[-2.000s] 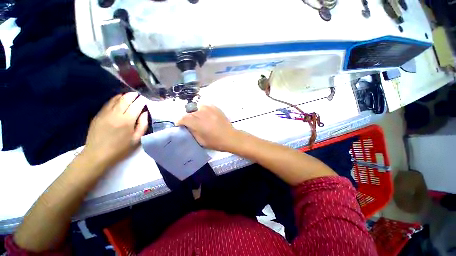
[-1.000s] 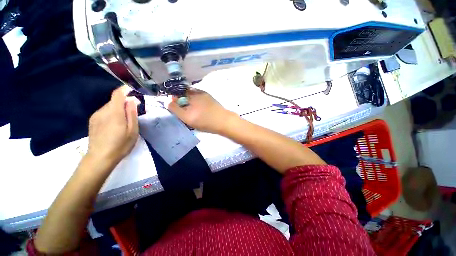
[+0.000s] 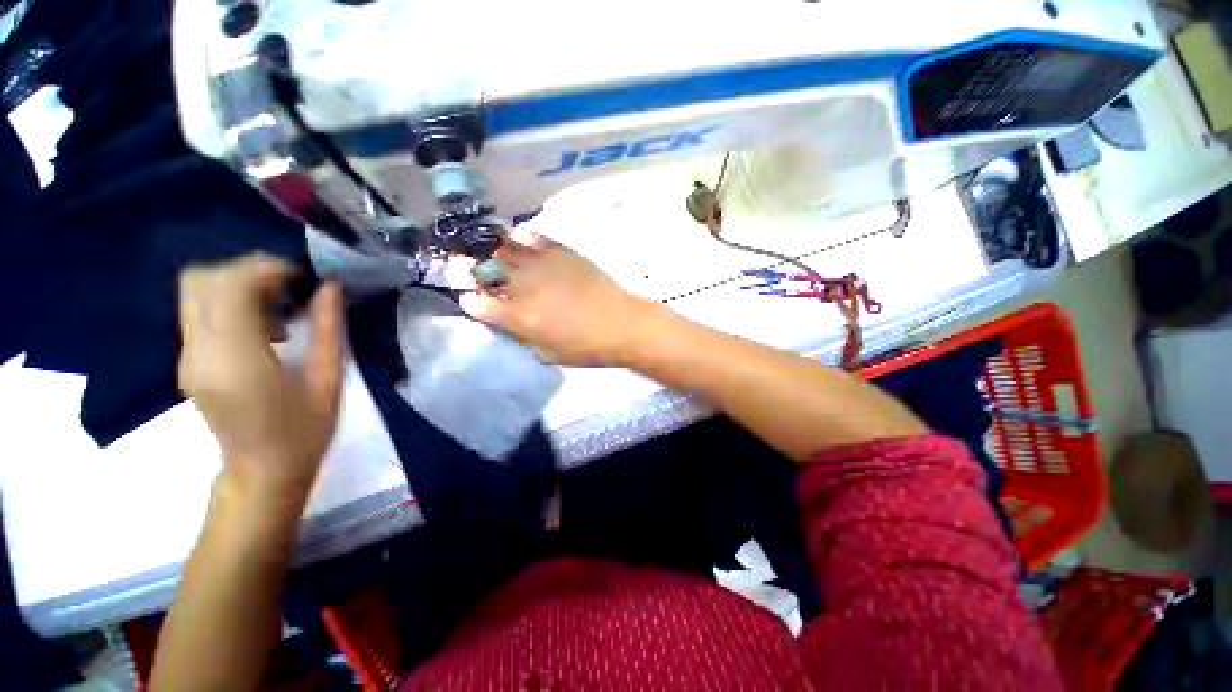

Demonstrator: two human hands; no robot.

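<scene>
The pale grey piece [image 3: 480,379] lies over a narrow dark navy piece [image 3: 453,460] that hangs over the table's front edge. Its upper end is at the presser foot area [image 3: 432,257] of the white sewing machine [image 3: 649,81]. My right hand [image 3: 561,300] holds the grey piece's upper right edge with its fingertips, close to the needle area. My left hand [image 3: 260,372] is blurred, raised left of the piece, with thumb and fingers apart and nothing clearly in it. Another pale bit [image 3: 358,257] shows left of the foot. The needle tip is hidden.
Dark cloth [image 3: 135,270] is piled at the left. A brown-red cord [image 3: 851,325] with small snips [image 3: 797,284] lies on the bed at the right. Red-orange crates [image 3: 1067,446] stand below the table's right edge. A black object [image 3: 1011,216] sits at the bed's right end.
My left hand has let go of the work and moved left, its fingers spreading. My right hand stays by the foot. The grey piece has moved towards the foot and looks more rumpled.
</scene>
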